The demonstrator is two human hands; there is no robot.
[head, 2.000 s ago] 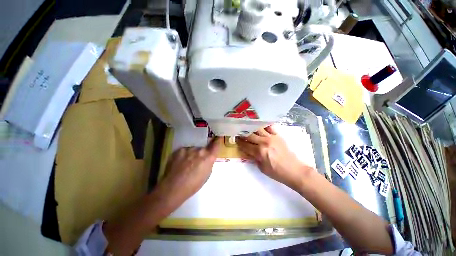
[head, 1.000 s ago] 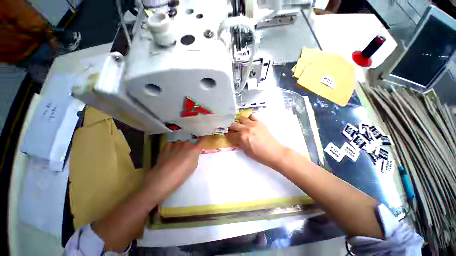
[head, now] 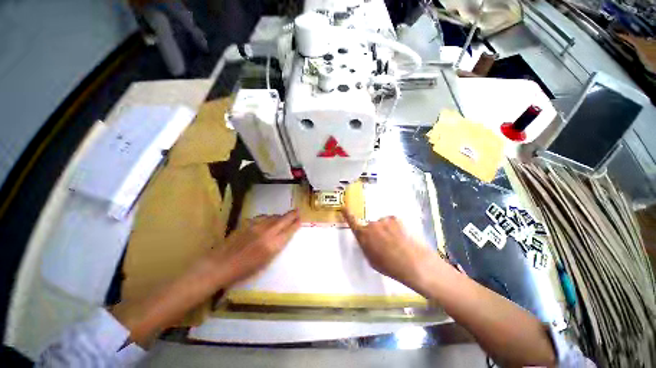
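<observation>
A tan cut piece [head: 309, 214] lies flat on the white template [head: 302, 262], under the machine head [head: 331, 122]. A small label [head: 329, 199] shows on it inside the brass-coloured clamp frame. My left hand [head: 265, 241] is bare, palm down, its fingertips at the piece's left front edge. My right hand [head: 385, 243] is bare, its index fingertip touching the piece just right of the label, its other fingers bent. Neither hand grips anything. The needle is too small to make out.
Larger tan pieces [head: 169, 223] and a white packet [head: 133, 154] lie left. Labelled tan pieces [head: 467, 147], a thread spool [head: 521, 123], loose labels [head: 514, 230] and a control panel [head: 597, 126] are right. A strip bundle [head: 600, 251] fans out far right. A person's legs [head: 169, 39] show behind.
The view has shifted and tilted up. My hands have drawn back from beneath the head towards me, and the label in the clamp frame is now visible.
</observation>
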